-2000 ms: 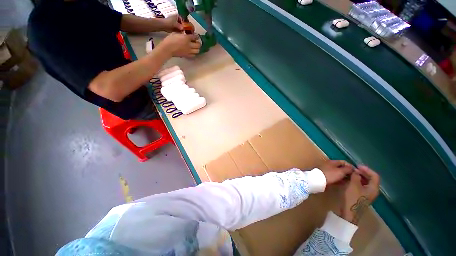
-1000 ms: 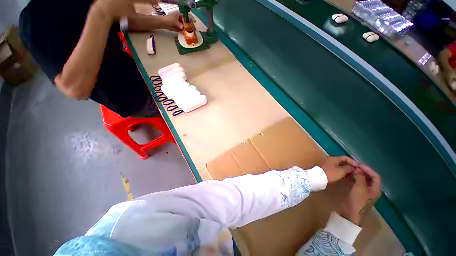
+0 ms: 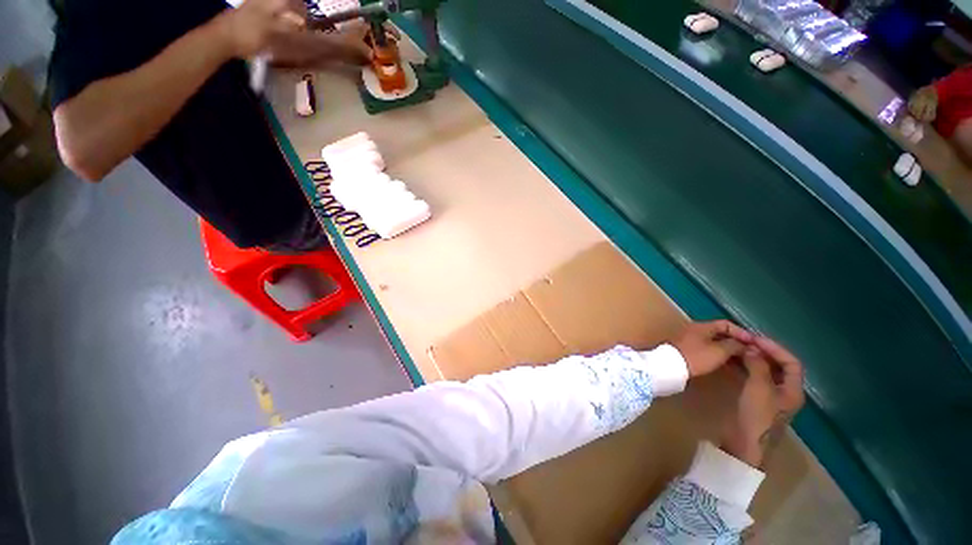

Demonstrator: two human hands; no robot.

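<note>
My left hand (image 3: 709, 349) reaches in from the left in a white sleeve with a blue pattern. My right hand (image 3: 770, 389) comes up from the bottom edge. The fingertips of both hands meet above the bench edge beside the green conveyor. Any small thing pinched between them is hidden or too small to tell. Below the hands and sleeves lies a brown cardboard sheet (image 3: 554, 319) on the tan bench.
White housings (image 3: 373, 192) and black rings (image 3: 346, 224) lie on the bench. A person in black (image 3: 203, 128) works at a green press (image 3: 400, 91), beside a red stool (image 3: 282, 282). The conveyor (image 3: 640, 192) runs alongside; white parts and clear plastic (image 3: 799, 32) lie beyond.
My hands stay fingertip to fingertip, with small finger shifts. The neighbour's hands moved from the orange fixture to the press and its lever. White parts on the far conveyor moved.
</note>
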